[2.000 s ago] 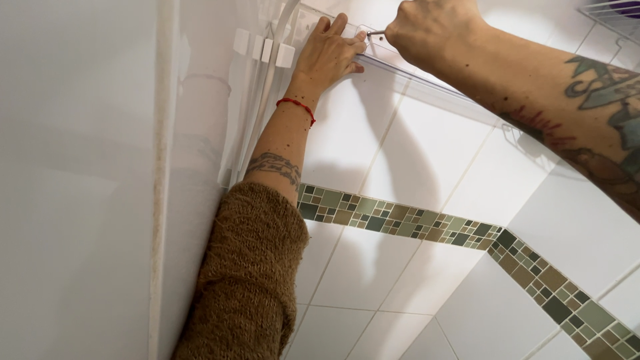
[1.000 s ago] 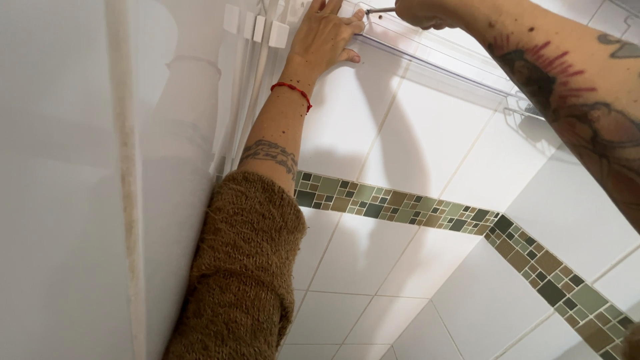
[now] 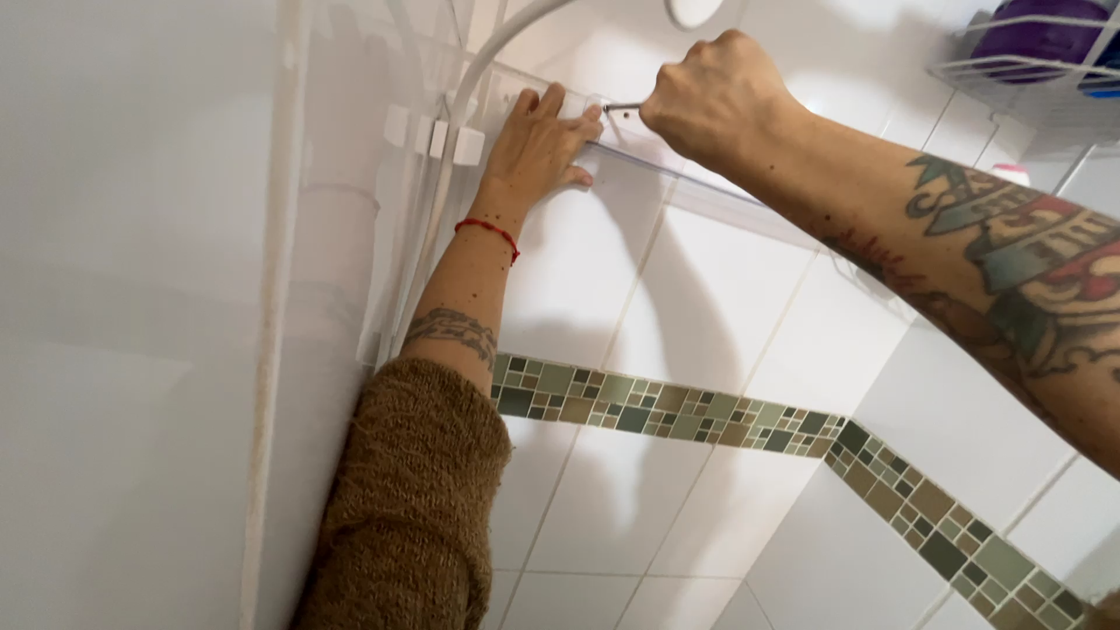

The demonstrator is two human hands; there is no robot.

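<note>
My left hand (image 3: 547,140), with a red cord bracelet at the wrist, rests with fingers spread on a clear plastic shelf or rail (image 3: 700,185) against the white tiled wall. Its fingertips are beside a small fitting near the shelf's back edge. My right hand (image 3: 717,96) is a fist round a thin metal tool, perhaps a screwdriver or hex key (image 3: 623,107), whose tip meets that fitting. The tool's handle is hidden in the fist. A small dark hole or screw (image 3: 626,115) shows just below the shaft.
A shower hose (image 3: 507,35) curves down past white clips (image 3: 469,146) left of my left hand. A glass or plastic panel edge (image 3: 273,315) runs down the left. A wire basket (image 3: 1006,66) with a purple container (image 3: 1041,39) hangs upper right. A mosaic strip (image 3: 656,407) crosses the tiles.
My right fist and forearm have changed angle around the tool, and the fist is fully in view again. My left hand stays at the same place on the clear plastic piece. The view has shifted somewhat.
</note>
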